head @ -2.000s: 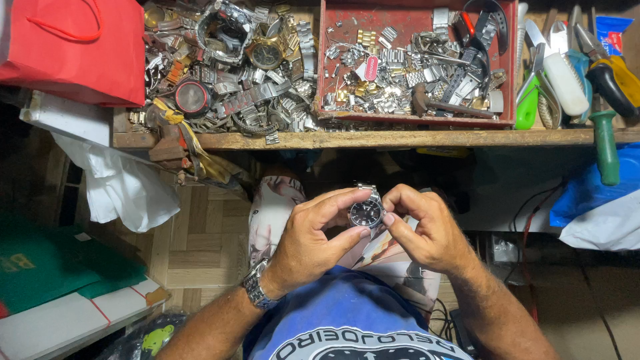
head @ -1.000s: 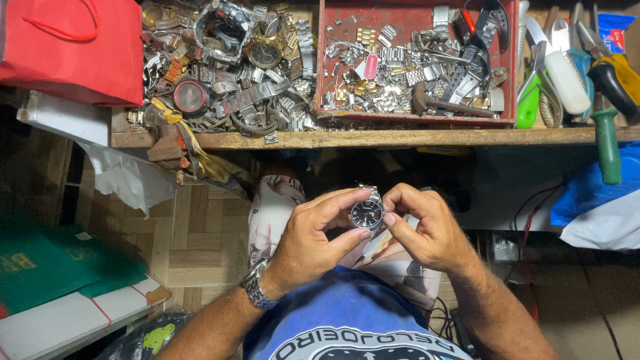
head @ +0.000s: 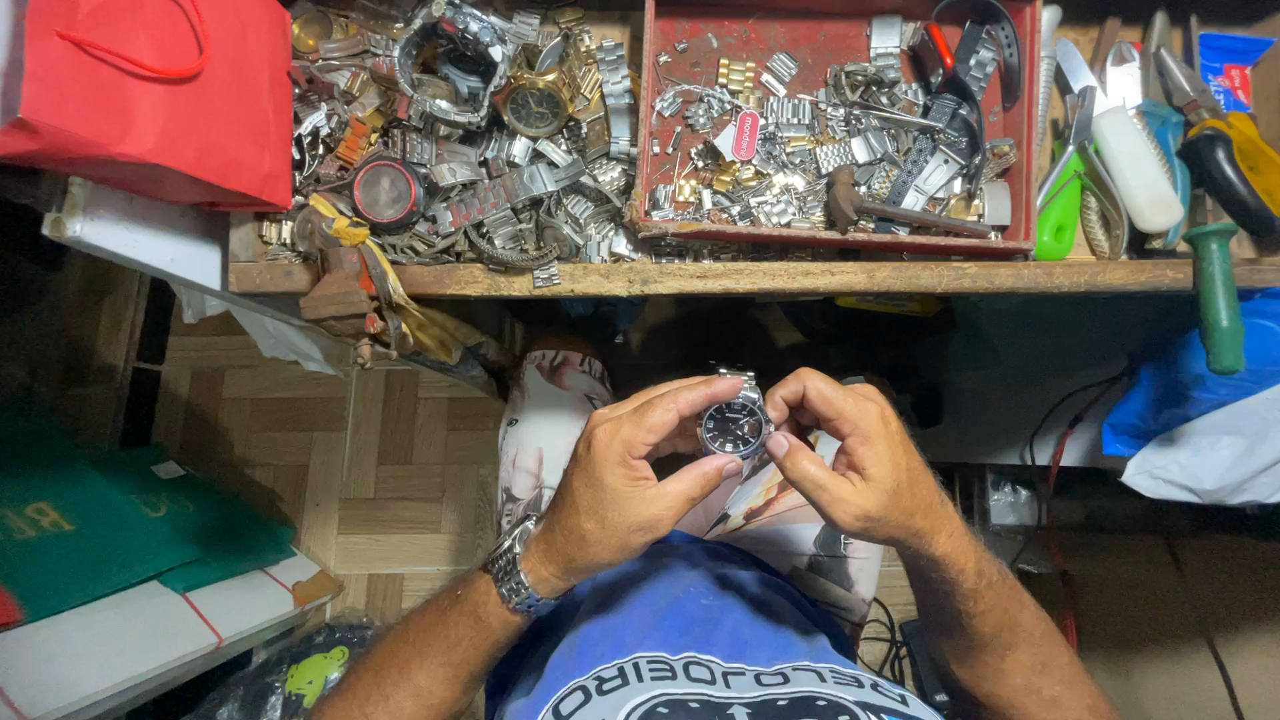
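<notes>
A wristwatch with a black dial and a silver metal bracelet (head: 733, 427) is held face up over my lap. My left hand (head: 635, 470) grips the case between thumb and index finger, with a steel watch on that wrist. At the right edge of the case, by the crown, are the thumb and index fingertips of my right hand (head: 850, 450); whether they pinch the crown is too small to tell. Part of the bracelet shows above the case, and the rest is hidden.
Ahead runs a wooden bench edge (head: 560, 280). On it lie a heap of metal watch bands (head: 480, 200), a red tray (head: 690, 20) of links with a small hammer (head: 900, 212), and several pliers (head: 1225, 160) at right. A red paper bag (head: 150, 110) stands at left; a green handle (head: 1218, 300) overhangs the edge.
</notes>
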